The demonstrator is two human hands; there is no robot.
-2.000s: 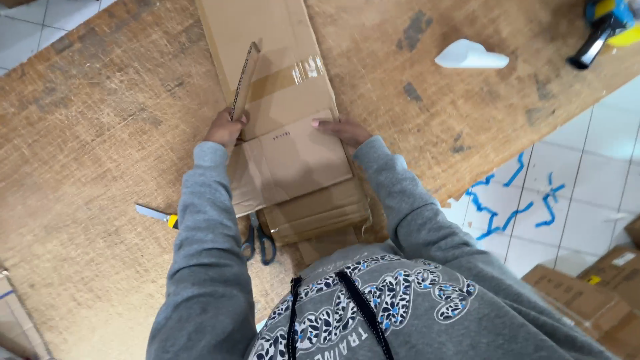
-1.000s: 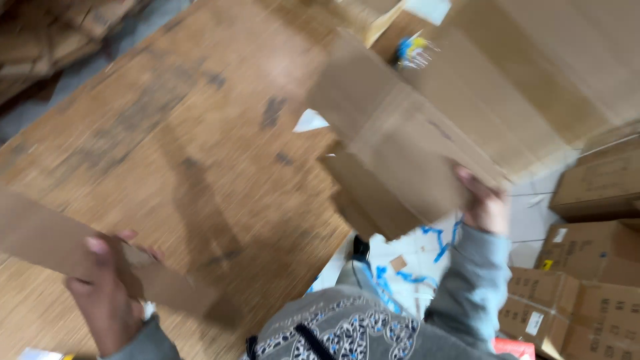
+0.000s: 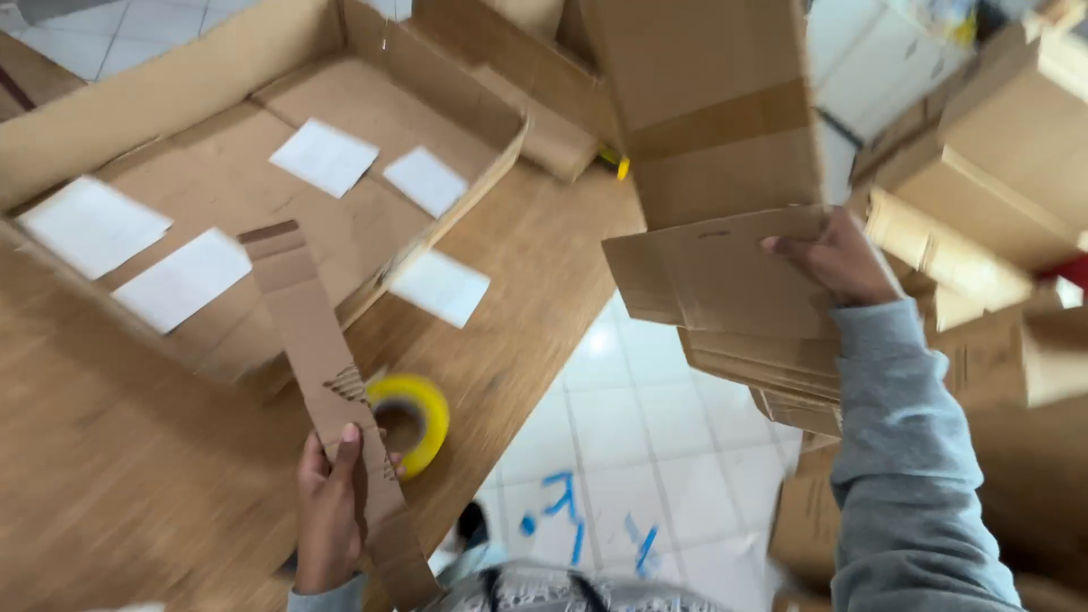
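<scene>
My left hand (image 3: 331, 501) grips a long narrow cardboard strip (image 3: 310, 340) with torn, ridged patches near its middle. Behind that strip a roll of yellow tape (image 3: 433, 425) lies on the wooden table. On the right, my right hand (image 3: 850, 263) holds folded cardboard sheets (image 3: 731, 280) by their edge, thumb on top, out past the table's edge. A taller cardboard panel (image 3: 714, 110) with a brown tape band rises just beyond them; whether it is joined to them I cannot tell.
A shallow cardboard tray (image 3: 212, 161) with several white paper sheets (image 3: 323, 157) stands on the wooden table (image 3: 527, 280). One more sheet (image 3: 442, 287) lies outside its wall. Cardboard boxes (image 3: 1003, 161) are stacked at the right. Blue scraps (image 3: 561, 497) lie on the tiled floor.
The view has swung far around. My hands, close together at the cardboard two seconds ago, are now wide apart, the left with the strip and the right with the folded sheets.
</scene>
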